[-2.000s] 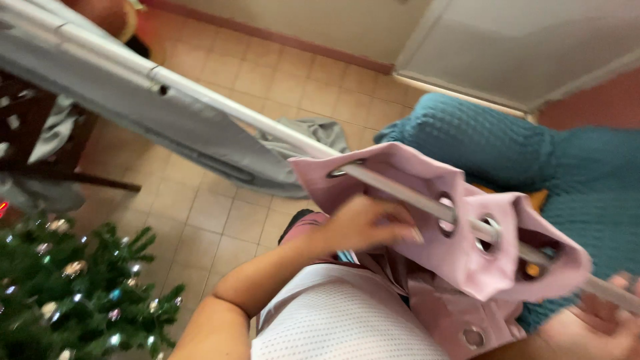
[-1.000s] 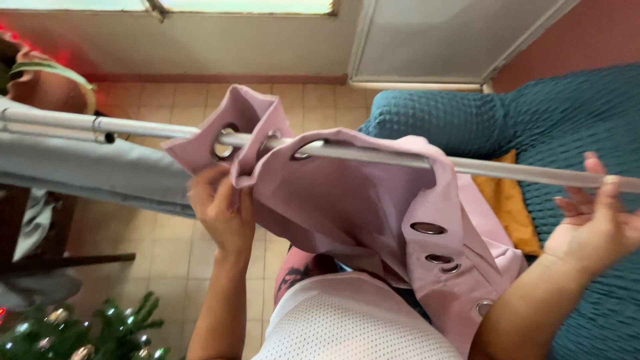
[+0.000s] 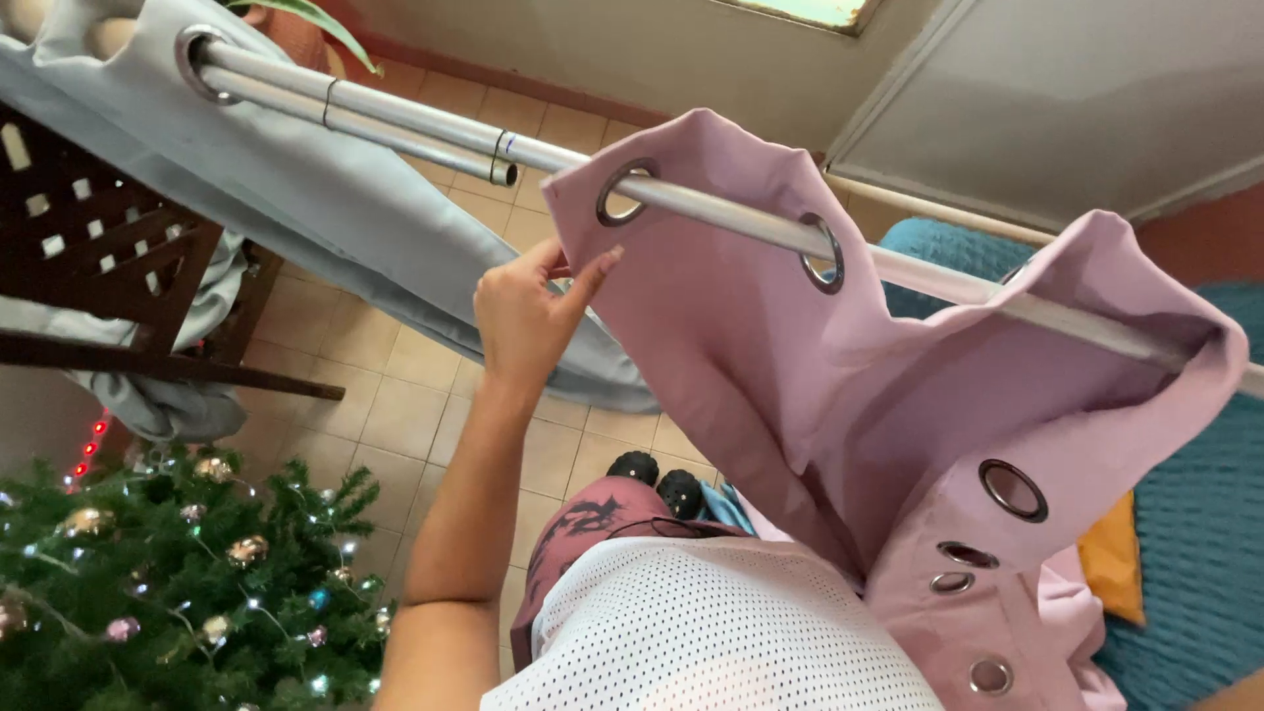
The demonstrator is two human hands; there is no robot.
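Note:
A pink grommet curtain (image 3: 731, 257) hangs on a metal curtain rod (image 3: 731, 209), with several of its metal eyelets threaded on the rod. More eyelets (image 3: 1013, 490) lie off the rod in the part hanging at the lower right. My left hand (image 3: 533, 306) pinches the curtain's left edge between thumb and fingers, just below the leftmost threaded eyelet. Farther left, a grey grommet curtain (image 3: 395, 237) hangs on the same rod, where a second, thinner tube (image 3: 415, 146) runs alongside. My right hand is out of view; only a blurred bit of skin shows at the lower right corner.
A decorated Christmas tree (image 3: 197, 583) stands at the lower left, below a dark wooden lattice piece (image 3: 99, 247). At the right is a sofa with a teal textured cover (image 3: 1195, 494) and an orange cloth (image 3: 1114, 558). A potted plant (image 3: 311, 25) stands at the upper left.
The curtain's left end is spread wider along the rod than one second ago, when it was bunched near my left hand. My right hand, then by the rod at the right, has left the view.

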